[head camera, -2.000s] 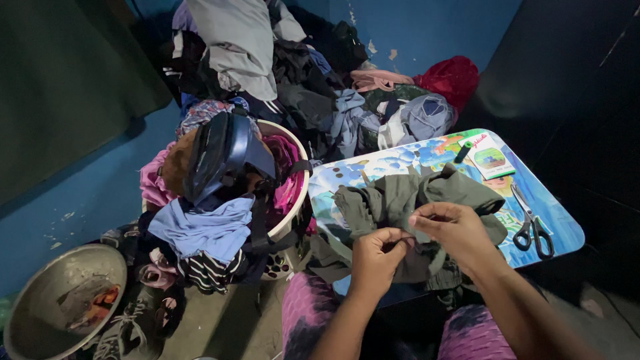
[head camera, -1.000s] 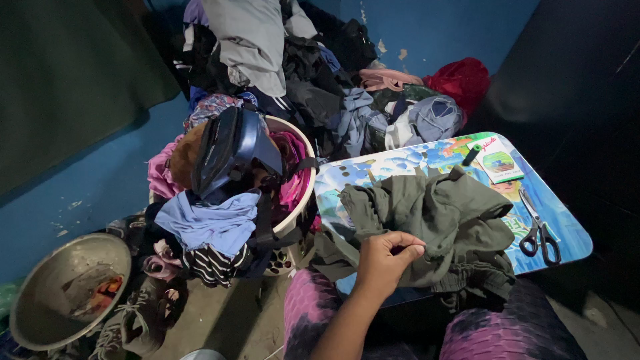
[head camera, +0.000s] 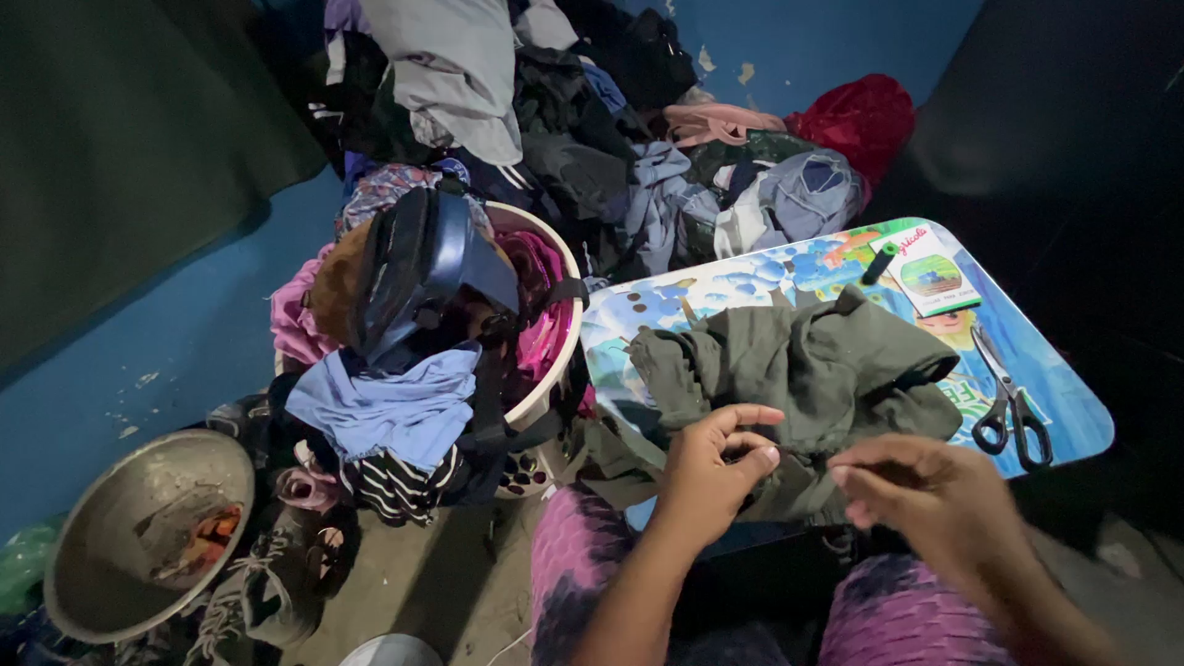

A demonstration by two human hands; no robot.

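Note:
An olive-green garment (head camera: 805, 361) lies bunched on the small table with a printed colourful top (head camera: 731, 277). Over the garment's near edge is my left hand (head camera: 726, 462), its thumb and fingers bent and apart; whether it pinches anything fine cannot be told. My right hand (head camera: 911, 481), slightly blurred, is to its right with thumb and index finger close together; a needle or thread there is too small to make out. Black-handled scissors (head camera: 1008, 407) lie partly spread on the table's right side. A dark thread spool (head camera: 879, 264) stands beside a printed card packet (head camera: 930, 273) at the far edge.
Left of the table stands a white basket (head camera: 560, 361) heaped with clothes and a dark blue bag (head camera: 439, 268). A large pile of clothes (head camera: 564, 120) is against the blue wall. A metal basin (head camera: 148, 536) and worn shoes (head camera: 277, 573) are at the lower left.
My right hand, out of view one second ago, is back beside the garment. My left hand's fingers have spread from a closer pinch.

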